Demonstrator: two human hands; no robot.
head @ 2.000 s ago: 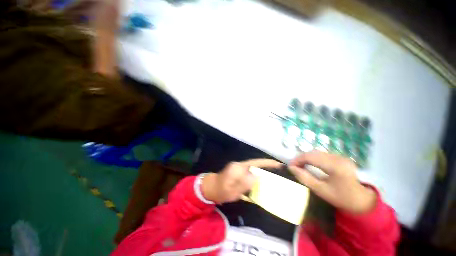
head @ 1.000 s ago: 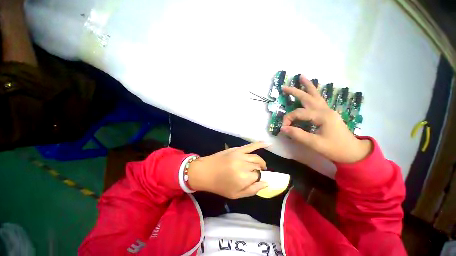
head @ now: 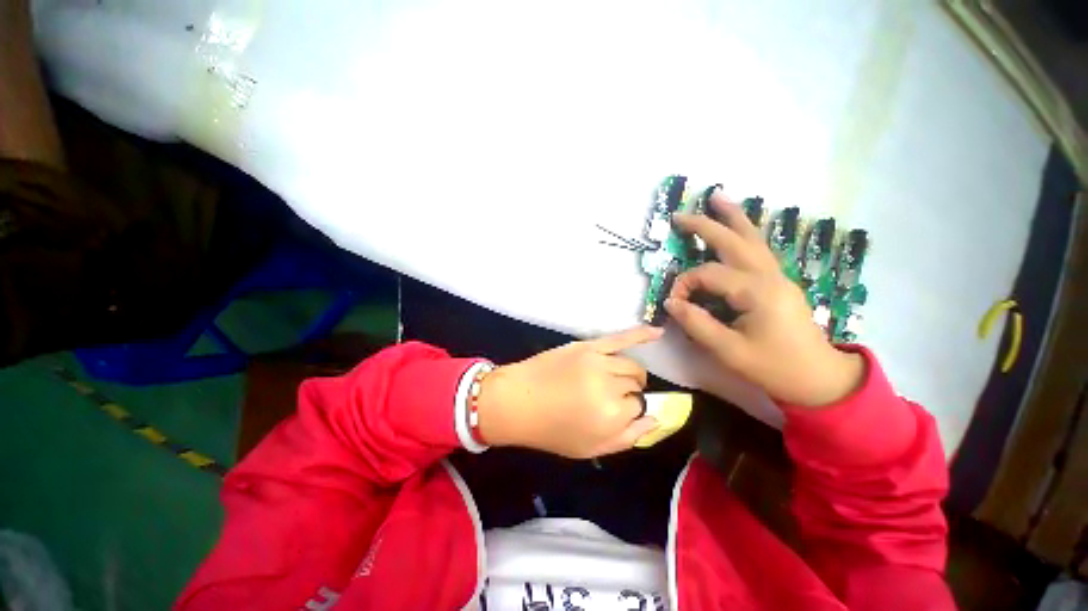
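Note:
A green PCB panel (head: 818, 257) lies flat on the white sheet, with black bars along its far row and thin dark lead wires (head: 620, 239) at its left end. My right hand (head: 749, 304) is over the panel, thumb and index fingertips together at the near left board; whether they pinch a small piece is hidden. My left hand (head: 570, 396) holds a pale yellow backing paper (head: 671, 418) low in its fingers, and its extended index finger reaches the panel's near left corner.
The white sheet (head: 453, 143) covers the bench, with a dark edge. Yellow-handled cutters (head: 1012, 335) lie at the right edge. A blue stool (head: 257, 313) stands at left below the bench. Part of a neighbouring person's arm (head: 26, 107) shows at the far left. Clear tape or film lies at upper left.
Earlier both hands met over the paper in front of the panel. My right hand then moved onto the panel. Since then my left index finger has moved right, up to the panel's near corner.

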